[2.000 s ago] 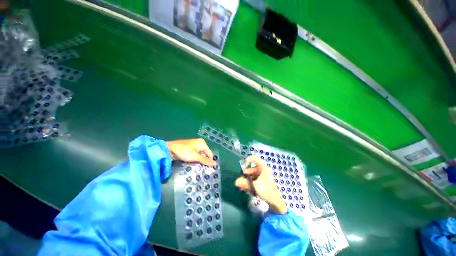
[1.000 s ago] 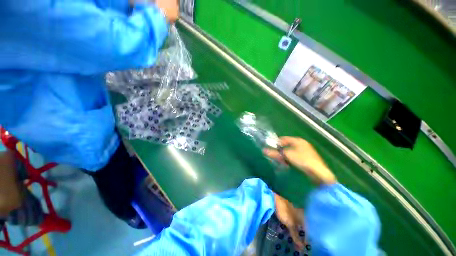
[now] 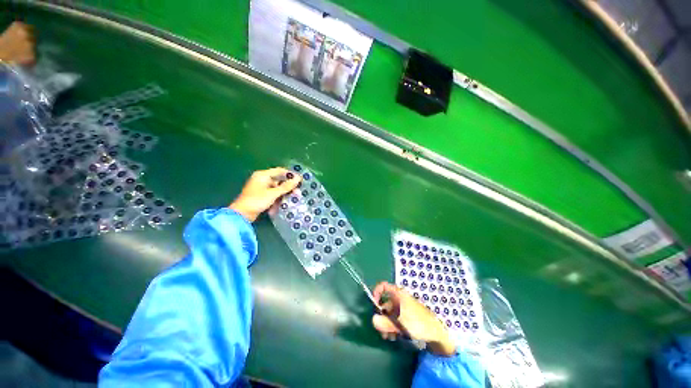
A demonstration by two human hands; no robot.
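Observation:
My left hand (image 3: 265, 192) grips the upper left corner of a clear plastic sheet (image 3: 314, 222) with rows of small dark rings, held slanting over the green bench. My right hand (image 3: 407, 317) holds scissors (image 3: 359, 280) at the sheet's lower right. The thin silver blades point up and left, with their tips close to the sheet's lower edge. Whether the tips touch the film is not clear. The scissor handles are mostly hidden by my fingers. A whiter stack of ringed sheets (image 3: 436, 276) lies beside and behind my right hand.
A pile of ringed pieces (image 3: 114, 182) and a crumpled clear bag (image 3: 26, 106) lie at left, near another person's hand (image 3: 17, 44). A clear bag (image 3: 509, 333) lies right of the stack. The green wall holds a metal rail (image 3: 523, 121), a black bin (image 3: 426, 83) and an instruction sheet (image 3: 311, 53).
The view has swung back right from the neighbouring worker. My left hand now holds the ringed sheet up, and my right hand has moved back to the right with the scissors visible.

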